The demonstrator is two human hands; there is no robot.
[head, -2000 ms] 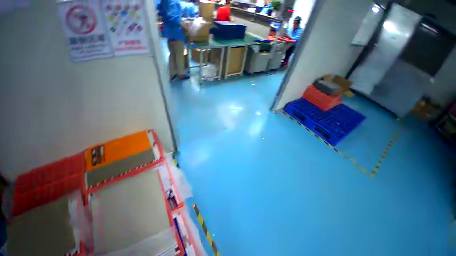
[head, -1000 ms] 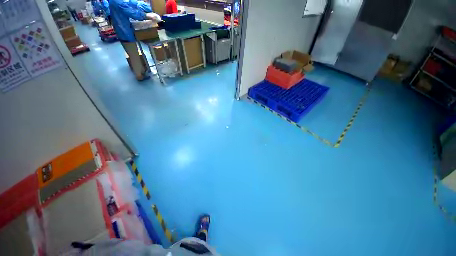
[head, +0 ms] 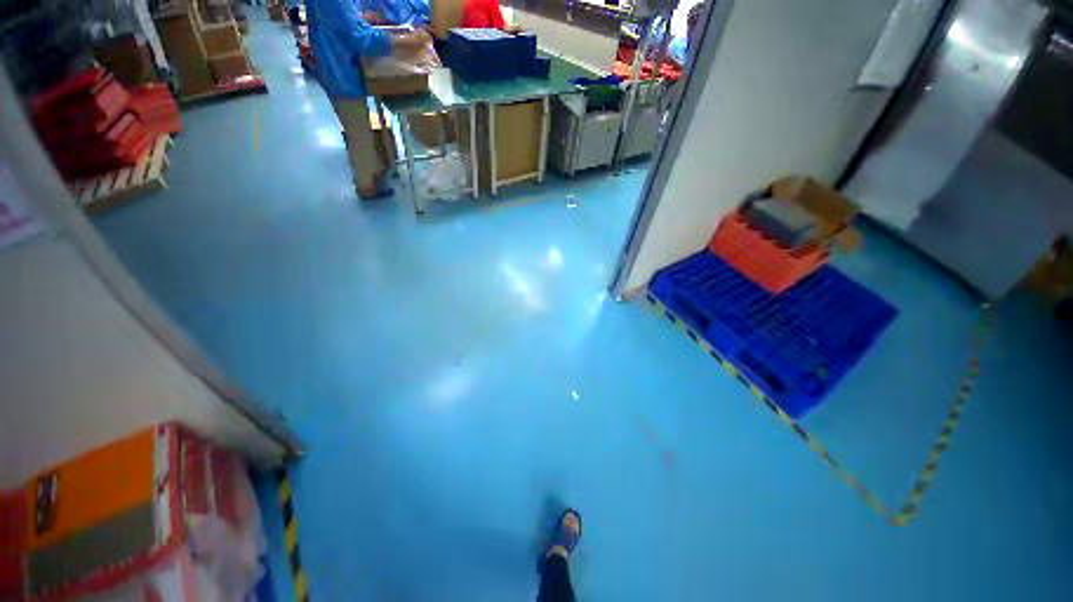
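Neither of my hands is in the picture. A stack of red-edged layered sheets with an orange and grey top lies at the lower left, partly wrapped in clear film and cut off by the picture's edge. A blue pallet lies on the floor at the right. It bears a red-orange crate with a grey item on it and an open cardboard box behind. My foot in a dark sandal shows at the bottom.
A doorway opens ahead between a left wall and a right wall. Beyond it stand a green-topped bench with dark blue bins and a person in blue. Red stacks lie at the far left. A metal cabinet stands right.
The view has moved toward the doorway. The layered stack has slid to the lower left, the pallet looks larger, and red stacks beyond the left wall have come into view.
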